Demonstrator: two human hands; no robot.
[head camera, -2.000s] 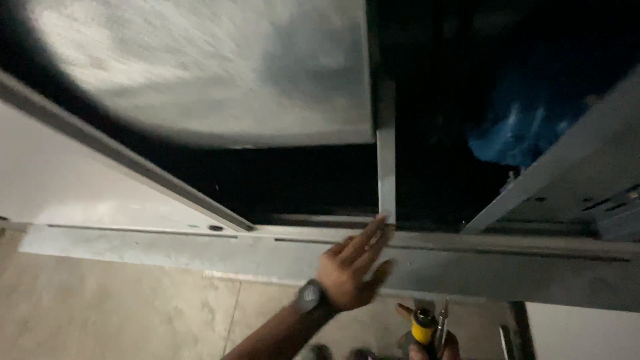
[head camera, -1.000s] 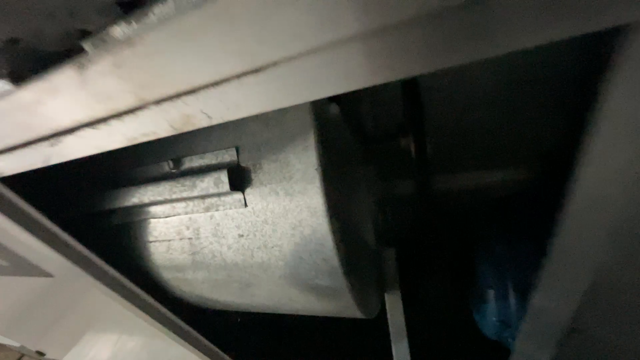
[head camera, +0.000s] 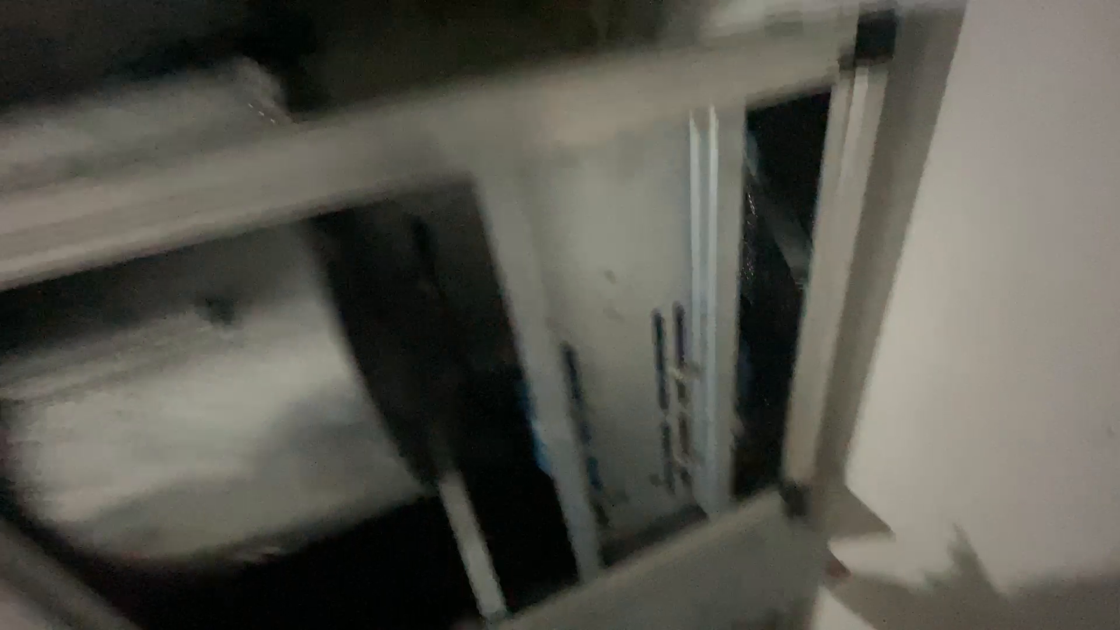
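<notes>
Neither my left hand nor my right hand shows in the head view. A blurred metal cabinet frame (head camera: 612, 96) spans the view. Inside it, at the left, sits a large rounded sheet-metal housing (head camera: 210, 429). A narrow metal strut (head camera: 471, 542) stands at the housing's lower right. Right of the middle is a pale metal panel (head camera: 612, 236) with several dark slots. What my hands hold or touch is hidden.
A pale wall or panel (head camera: 989, 306) fills the right side. The frame's lower rail (head camera: 691, 569) runs along the bottom, and an upright post (head camera: 836, 280) bounds the opening at the right. The interior is dark.
Two seconds ago one hand touched the strut's lower end and another held a yellow and black tool; both hands are now out of view. The view has swung strongly.
</notes>
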